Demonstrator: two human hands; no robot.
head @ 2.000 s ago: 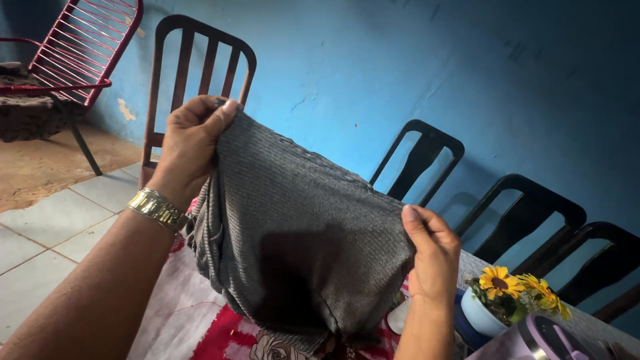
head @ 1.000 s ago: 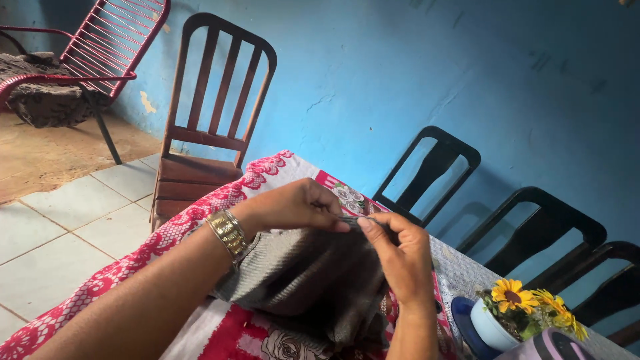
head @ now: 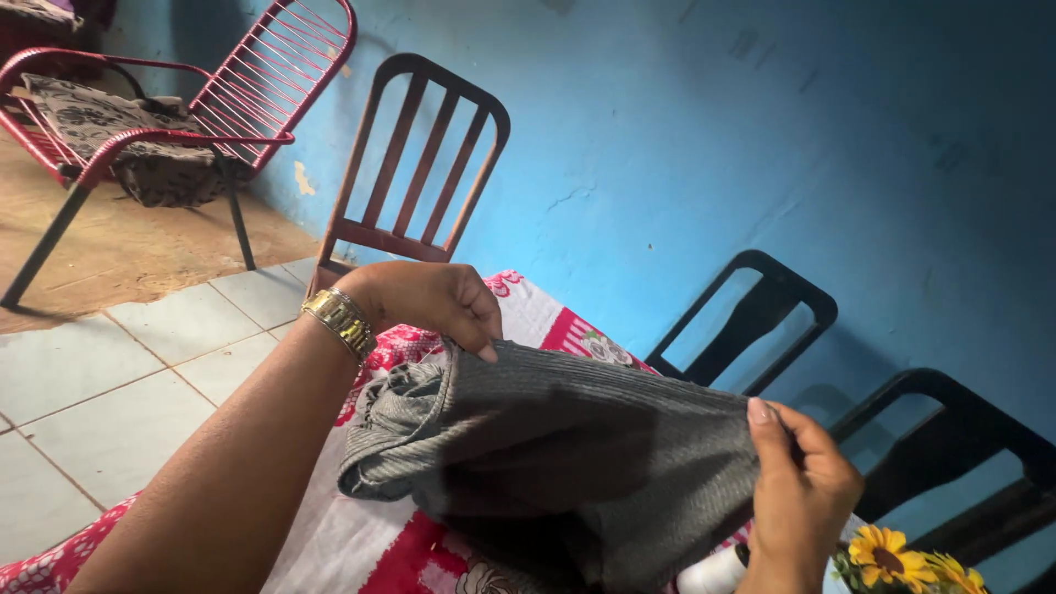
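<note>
A grey ribbed knit cloth (head: 594, 445) hangs stretched between my two hands above the table. My left hand (head: 437, 305), with a gold-coloured metal watch on the wrist, pinches its upper edge near the left end, where the fabric is bunched in loose folds. At the right end of that edge, my right hand (head: 800, 470) grips the cloth between thumb and fingers. Beneath it lies a red and white patterned tablecloth (head: 528, 309). A white object (head: 714, 571), partly hidden, is beside my right wrist.
Yellow artificial-looking flowers (head: 891, 561) stand at the lower right. Black chairs (head: 747, 318) line the blue wall. A wooden slatted chair (head: 404, 235) is beyond the table, and a red corded armchair (head: 272, 74) with a patterned cushion sits farther left.
One second ago my hands were close together at the cloth's edge; now they are apart, with the cloth spread between them. The view has shifted.
</note>
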